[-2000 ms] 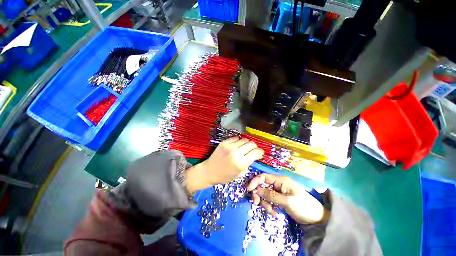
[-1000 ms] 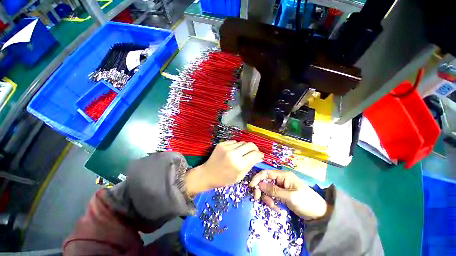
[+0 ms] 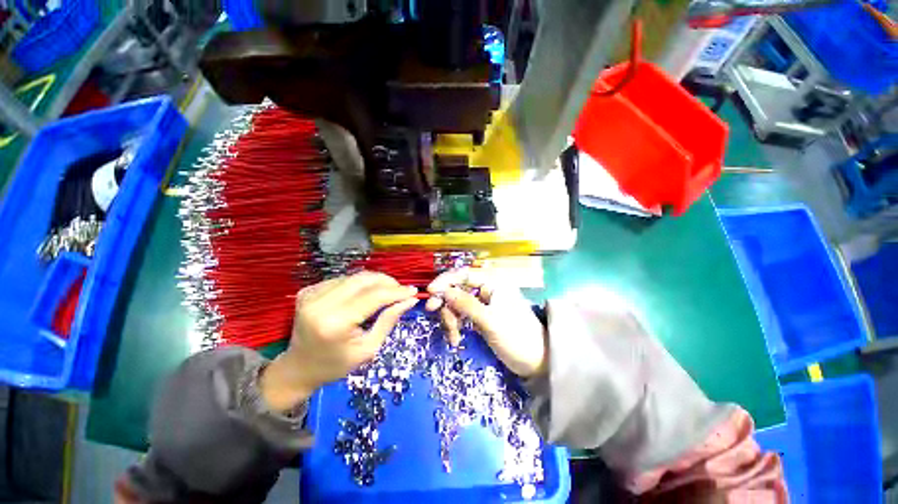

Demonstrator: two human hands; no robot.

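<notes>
My left hand (image 3: 340, 320) and my right hand (image 3: 487, 320) meet above the back edge of the shallow blue tray (image 3: 414, 492). My left fingers pinch a short red lead (image 3: 421, 294). My right fingertips are at its other end; a terminal there is too small to make out. Loose silver terminals (image 3: 473, 394) lie scattered in the tray. A small row of red leads (image 3: 402, 263) lies behind my hands, along the yellow press base (image 3: 443, 239). The large pile of red leads (image 3: 261, 226) lies to the left, silvery ends outward.
The dark press head (image 3: 443, 98) stands above the die with its green block (image 3: 457, 209). A deep blue bin (image 3: 94, 325) is at left. A red-orange bin (image 3: 640, 133) sits on white paper right of the press. Blue bins (image 3: 793, 285) are beyond the bench's right edge.
The view has turned right, so the press and piles sit further left. My hands have come together, and a red lead now shows between their fingertips.
</notes>
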